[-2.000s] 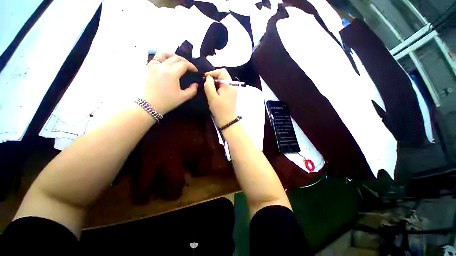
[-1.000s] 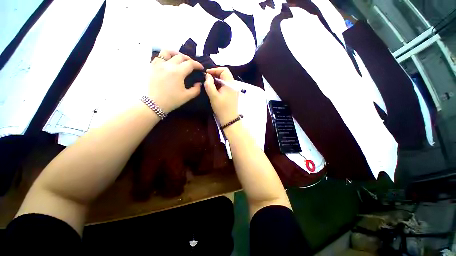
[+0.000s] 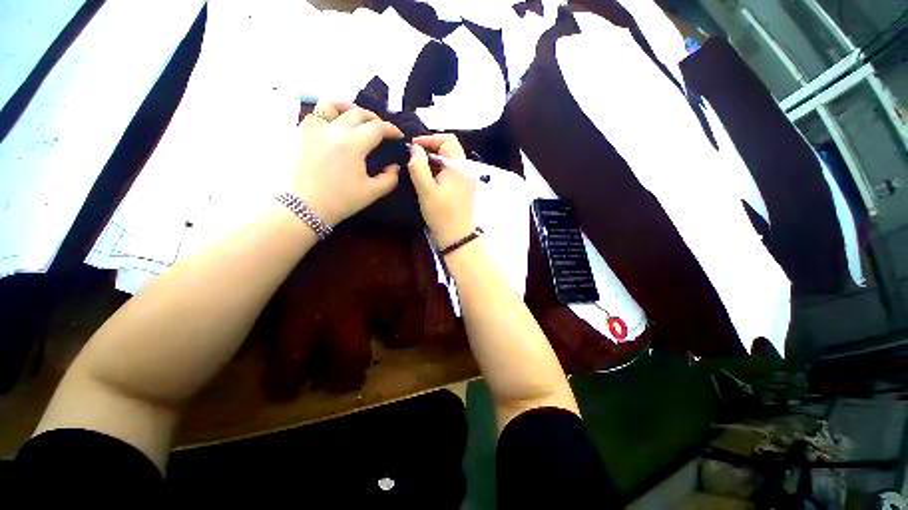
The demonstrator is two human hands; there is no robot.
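Observation:
My left hand (image 3: 346, 159) lies over small dark cut pieces (image 3: 386, 156), with its fingertips and thumb at their edges. Part of the pieces is hidden under the hand. My right hand (image 3: 443, 189) holds a thin pale marking pen (image 3: 460, 167) between thumb and fingers. The pen's tip end is at the right edge of the dark piece, close to the left fingertips. Whether the tip touches the cloth cannot be told. Dark red-brown cut pieces (image 3: 334, 309) are piled below the hands near the table edge.
A white sheet (image 3: 503, 224) lies partly under the right forearm. A smartphone (image 3: 565, 251) and a red loop (image 3: 617, 328) lie to the right. White pattern pieces (image 3: 637, 139) and dark panels (image 3: 587, 164) spread beyond. A curved white piece (image 3: 480, 85) lies above the hands. The brown table edge (image 3: 398, 396) is near.
The pen has tilted, its rear end now lower than in the oldest frame. Both hands stay at the dark pieces. Dark material now shows at the left near the table edge.

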